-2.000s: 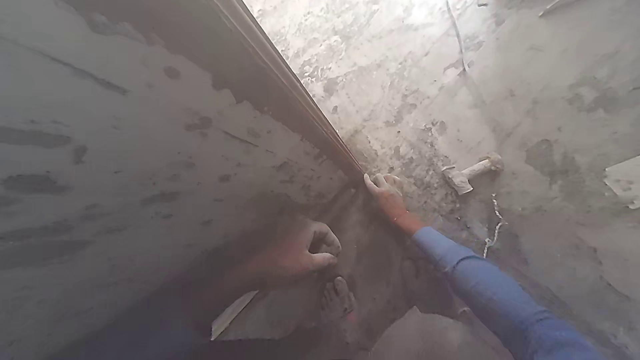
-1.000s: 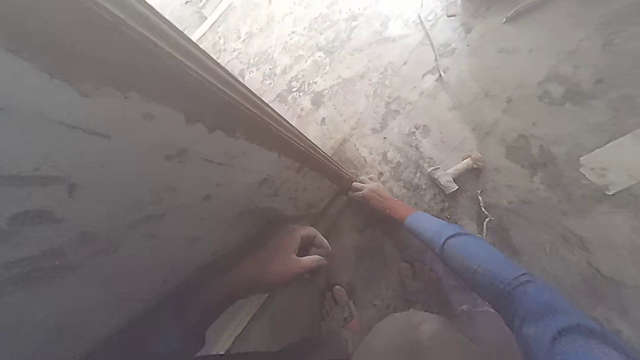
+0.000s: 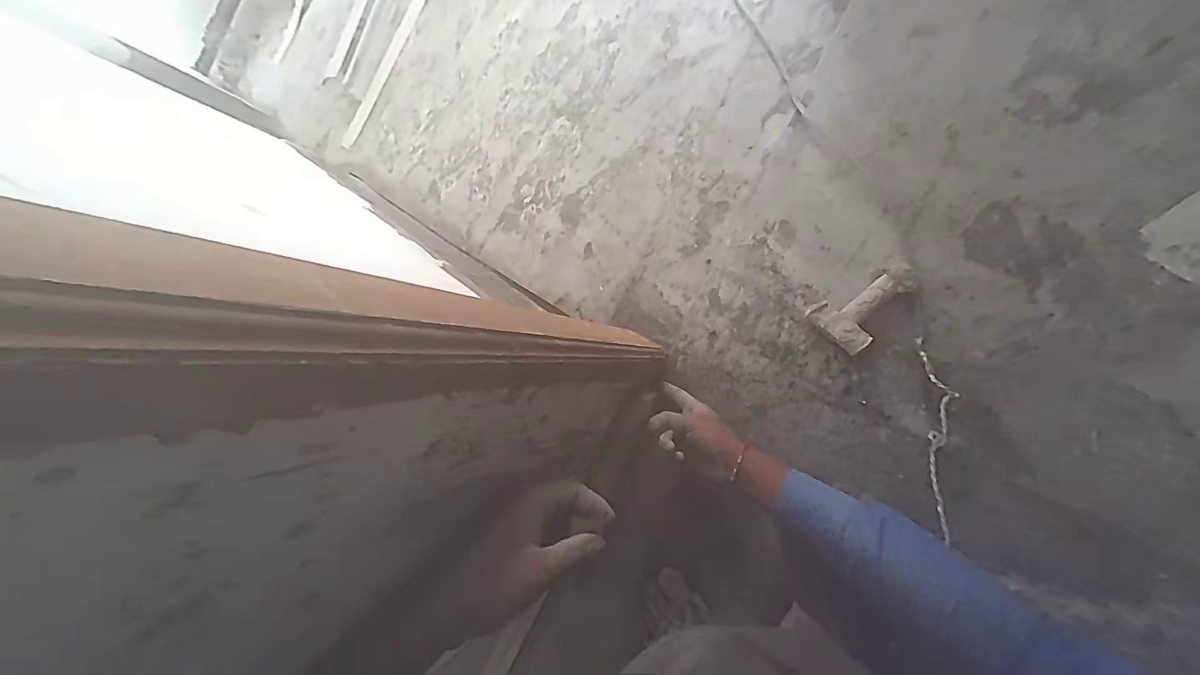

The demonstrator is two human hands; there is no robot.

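Just below the lower end of a brown moulded frame (image 3: 469, 333), my right hand (image 3: 694, 431) is near the foot of the plastered wall (image 3: 234, 516). Its index finger is stretched out and the others are loosely bent, with nothing seen in it. My left hand (image 3: 567, 534) is curled beside the wall, thumb and fingertips apart. It lies in shadow, and whether something small is inside the curl cannot be told. A red and pale band circles my right wrist.
A dusty hammer-shaped tool (image 3: 858, 319) lies on the rough floor (image 3: 600, 141) to the right, near a twisted cord (image 3: 936, 441). Long strips (image 3: 384, 75) lie at the upper left. A pale flat piece (image 3: 1177, 239) is at the right edge. My bare foot (image 3: 675, 600) is below my hands.
My right hand has come off the lower end of the frame's edge, and its index finger now points out. My left hand stays curled. The view has swung strongly, showing the frame's brown face.
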